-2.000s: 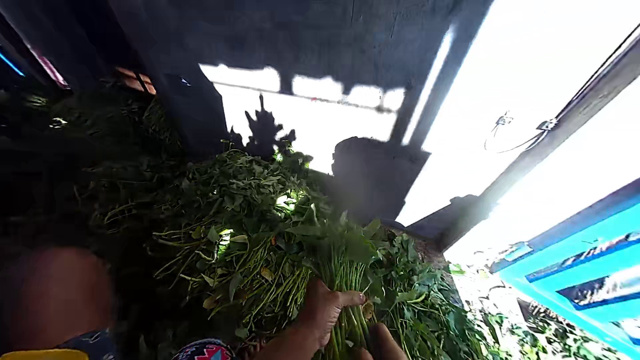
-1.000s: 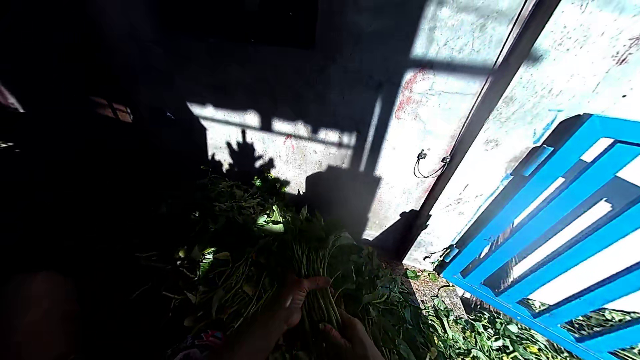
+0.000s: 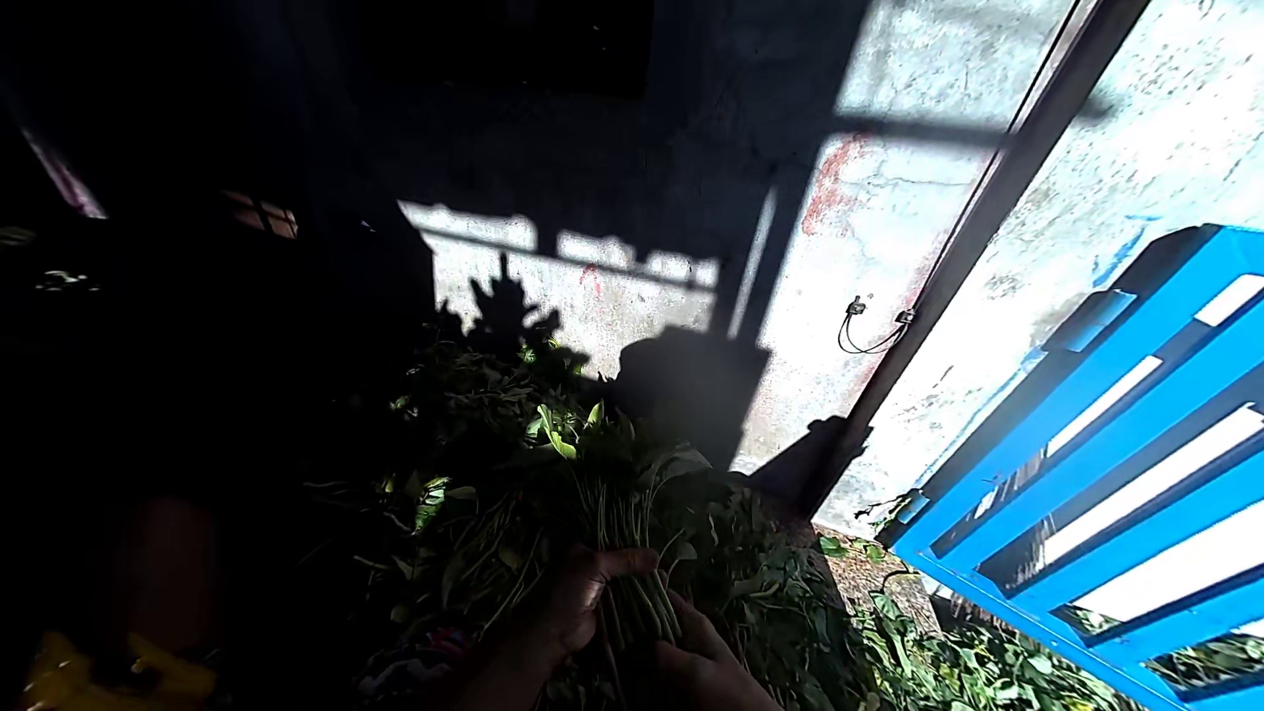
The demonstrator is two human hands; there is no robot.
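A bunch of long-stemmed leafy greens stands upright between my hands at the lower middle of the head view. My left hand grips the stems, its thumb laid across them. Lower down and to the right, my right hand closes around the stem ends. Deep shade hides most of its fingers. Around and behind the bunch lies a heap of similar leafy stems, with a few leaves lit by the sun.
A pale, weathered wall rises behind the heap, with a dark post and a short cable. At right stands a blue slatted gate, with more greens below it. Something yellow shows at the lower left.
Both hands stay on the bunch. My right hand, near the bottom edge two seconds ago, shows more fully beside the stems. The view has turned, bringing more of the blue gate into sight.
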